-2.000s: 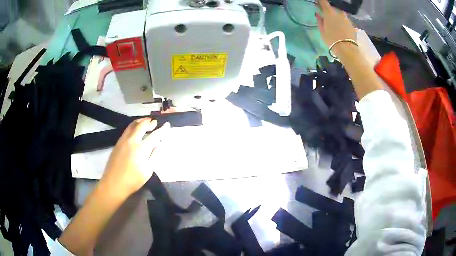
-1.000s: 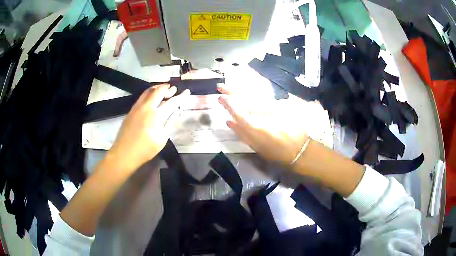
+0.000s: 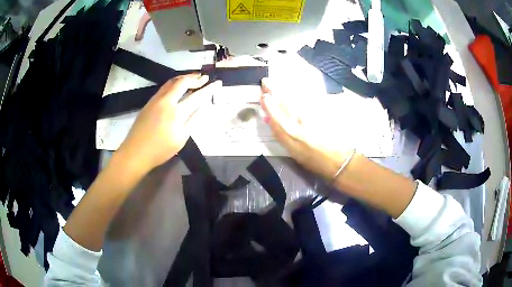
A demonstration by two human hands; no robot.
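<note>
A short black strip [image 3: 241,75] lies flat under the front of the sewing machine head [image 3: 258,33], by the presser foot [image 3: 223,54]. My left hand [image 3: 168,115] has its fingertips on the strip's left end, where longer black strips [image 3: 137,99] run off to the left. My right hand [image 3: 295,129] rests on the white feed plate [image 3: 247,134], with its fingertips at the strip's right end. Whether the right fingertips press on the strip or only touch its edge I cannot tell.
A dense heap of black strips [image 3: 50,129] covers the left side. Shorter black pieces [image 3: 415,84] lie at the right beside a white upright arm [image 3: 375,47]. More strips [image 3: 247,235] lie in front on the grey metal plate [image 3: 140,224]. Orange cloth [image 3: 485,59] shows at the far right.
My right hand has come down from the back right beside the machine head to the strip's right end. My left hand stays at the strip. The view has tilted downward.
</note>
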